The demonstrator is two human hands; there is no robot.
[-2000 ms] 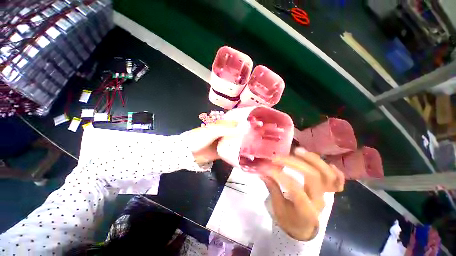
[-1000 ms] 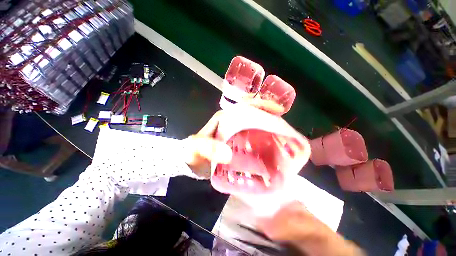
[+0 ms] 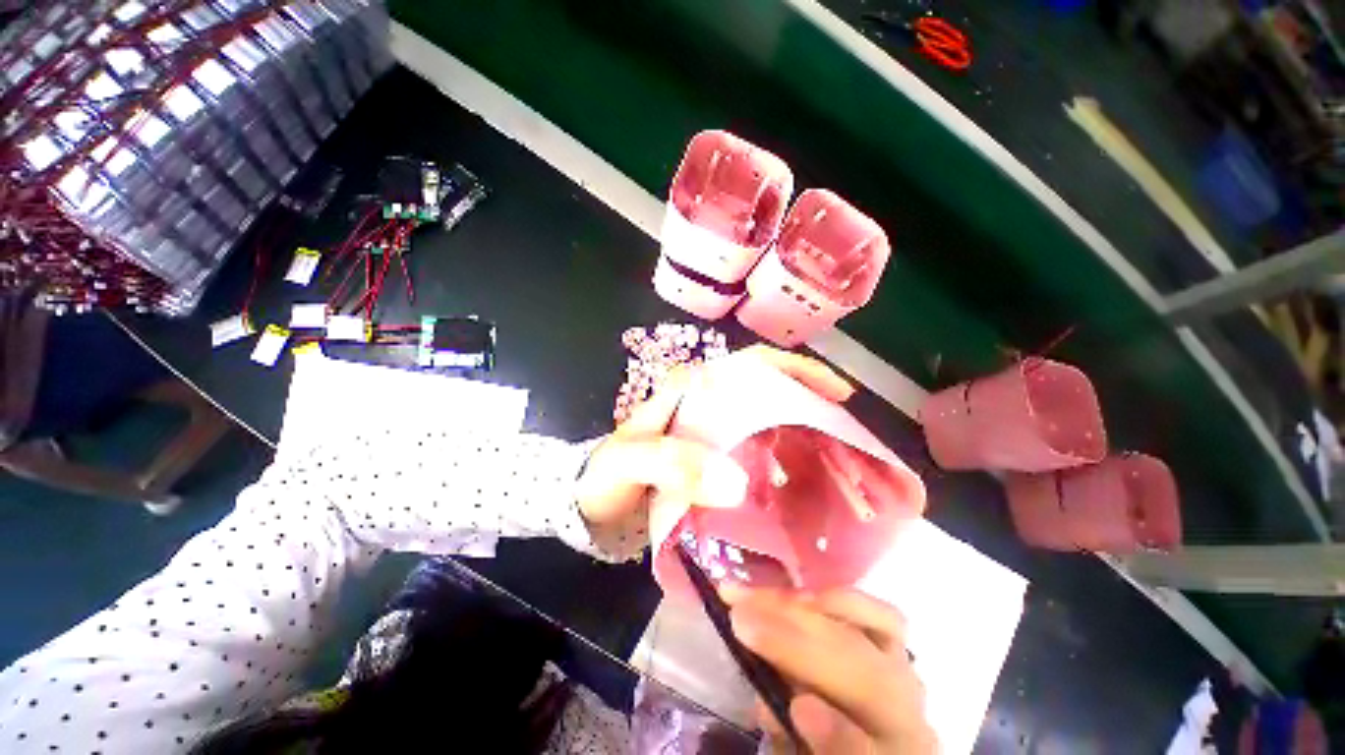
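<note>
A pink plastic housing [image 3: 833, 494] is held with its opening tilted toward me, above white paper [image 3: 966, 612]. My left hand [image 3: 649, 479] grips its left side, thumb at the rim, fingers partly hidden behind it. My right hand [image 3: 833, 664] holds thin dark tweezers [image 3: 745, 649], their tip at the lower left inside the opening. Small pale and dark pieces [image 3: 726, 558] show inside near the tip; glare hides their detail. A heap of tiny pink button caps [image 3: 664, 354] lies on the black bench behind my left hand.
Two pink housings [image 3: 723, 185] stand at the rail; two more [image 3: 1025, 418] lie to the right. Wired circuit boards [image 3: 457, 342] and small white pouches [image 3: 348, 328] lie left. A large silver stack with red wires [image 3: 177, 148] is far left. Orange-handled scissors [image 3: 941, 43] lie beyond the rail.
My right hand moved from the housing down to the paper, then came back up with the tweezers at the opening. My left hand keeps hold of the housing, which is now turned differently.
</note>
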